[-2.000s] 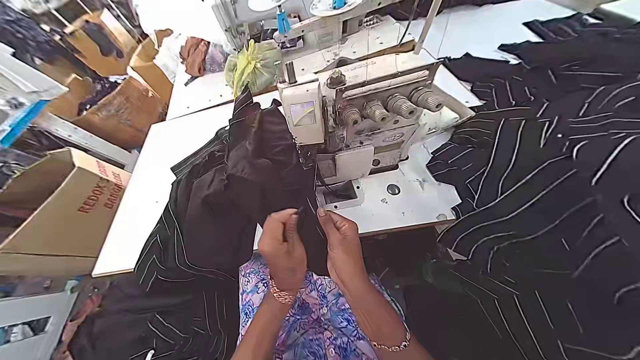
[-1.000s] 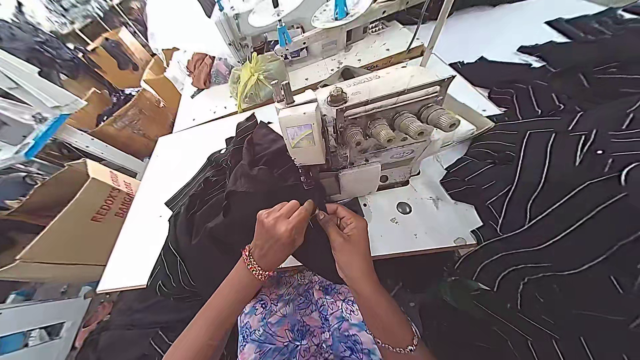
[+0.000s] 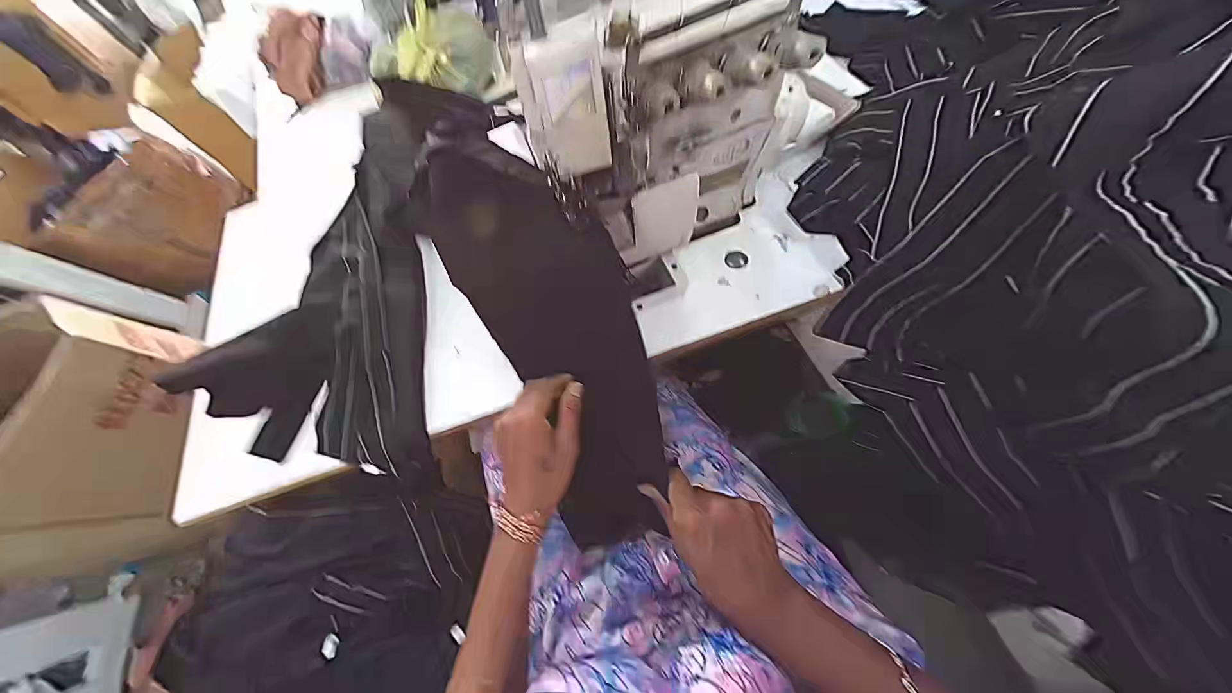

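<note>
A length of black fabric runs from the needle area of an overlock sewing machine over the table's front edge towards my lap. My left hand grips its left edge, thumb and fingers pinched together, just in front of the table. Lower and to the right, my right hand holds the right edge near its lower end, above the floral cloth on my lap. Black striped fabric lies bunched on the white tabletop left of the machine. The needle itself is blurred.
Black fabric with white stripes is heaped along the right side. An open cardboard box stands at the left, more boxes behind it. A knotted yellow-green plastic bag sits behind the machine. Dark striped fabric hangs below the table at left.
Both hands have moved from beside the machine's needle area towards my lap, the right one farther. The black fabric, bunched before, is now stretched out between machine and lap. The view has shifted closer.
</note>
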